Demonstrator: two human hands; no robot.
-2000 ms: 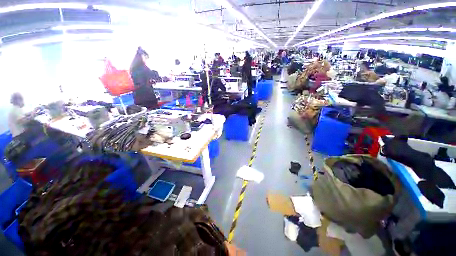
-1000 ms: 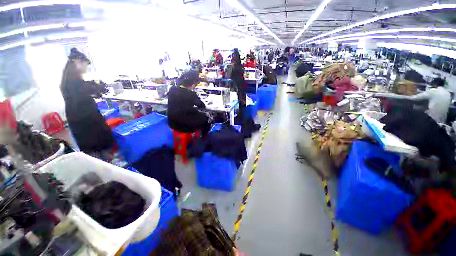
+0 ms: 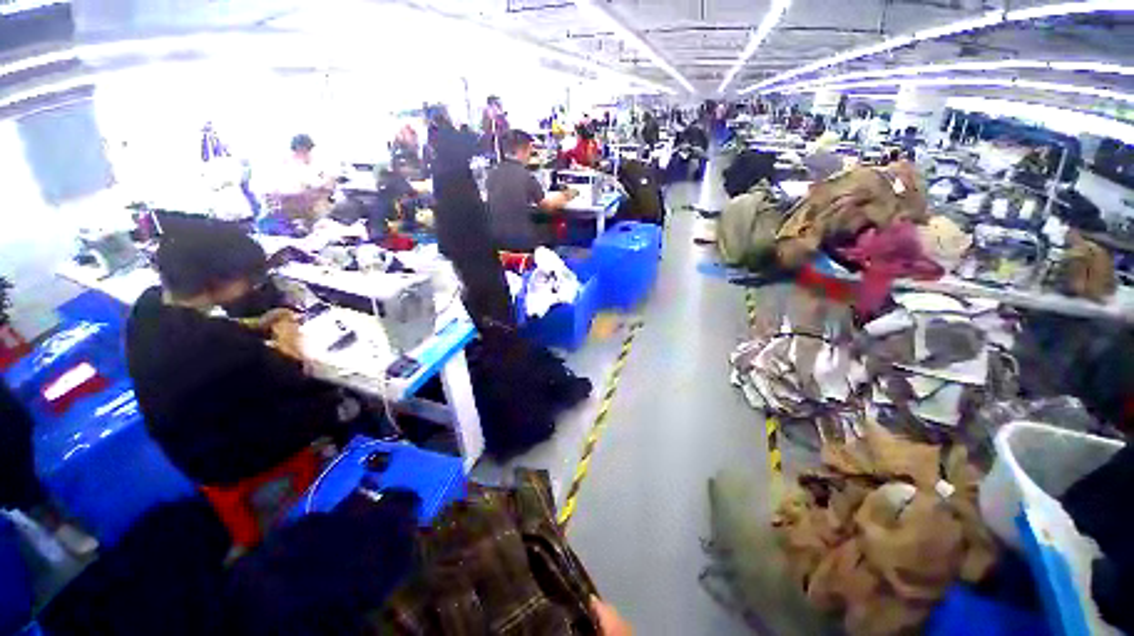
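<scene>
A bundle of dark brown-black plaid cut pieces (image 3: pixel 491 559) with thin pale lines is at the bottom edge, left of centre. A small part of a hand, seemingly my right hand (image 3: pixel 609 617), shows at the bottom edge against the bundle's right side. It is cut off by the edge, and its grip on the bundle is mostly hidden. My left hand is out of the picture.
A seated person in black (image 3: pixel 224 360) works at a white sewing table (image 3: pixel 410 311) on the left. Blue bins (image 3: pixel 417 478) and dark cloth stand beside the aisle (image 3: pixel 659 410). Brown cloth (image 3: pixel 883 534) and white-grey cut pieces (image 3: pixel 933 367) are heaped on the right.
The view has moved forward along the aisle; the white tub on the left has left the picture. The seated person and brown heap are nearer. The plaid bundle stays at the bottom edge.
</scene>
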